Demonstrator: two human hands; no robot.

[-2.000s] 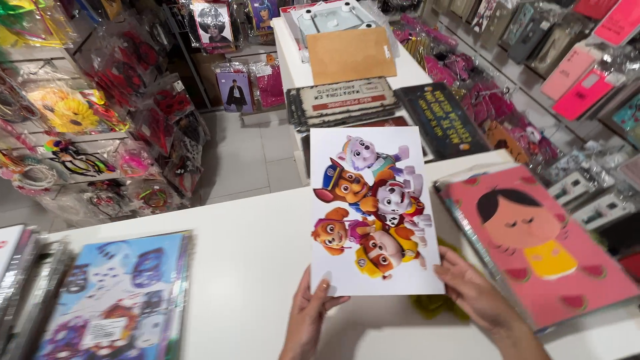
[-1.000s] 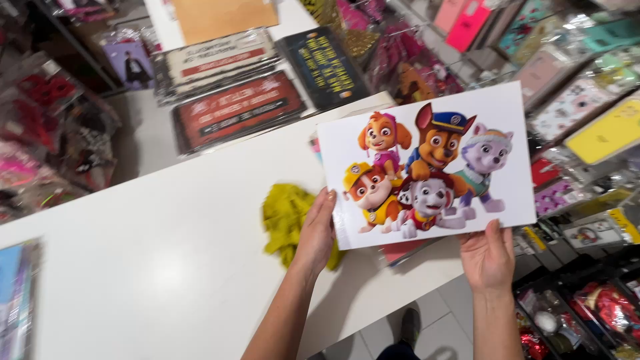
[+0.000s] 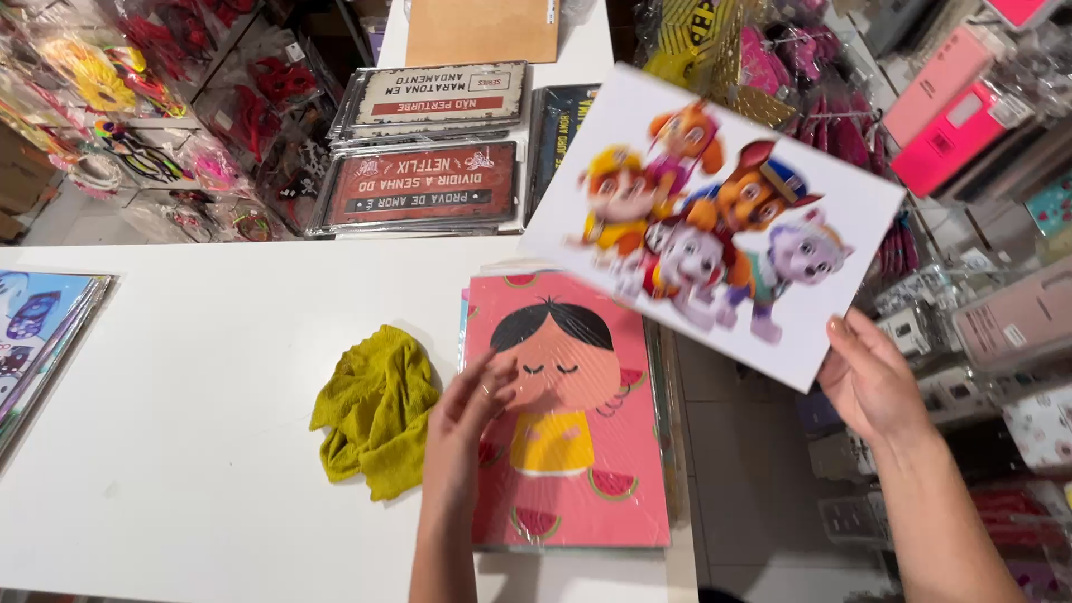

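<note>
My right hand grips the lower right corner of a white print with cartoon puppies, tilted and raised over the counter's right edge. My left hand is off the print, fingers apart, over the left side of a plastic-wrapped stack. The top sheet of that stack is a pink picture of a dark-haired girl with watermelon slices. Just left of the stack lies a crumpled olive-green cloth on the white counter. The print's near edge overlaps the view of the stack's upper right part.
A stack of wrapped blue pictures lies at the counter's far left. Beyond are red decorative signs, cream ones, a dark sign and a brown envelope. Phone cases hang at right; bagged accessories hang at left.
A second ago both hands held the print; my left hand has let go and is now over the pink picture stack. The print is tilted the other way in my right hand. The view has shifted.
</note>
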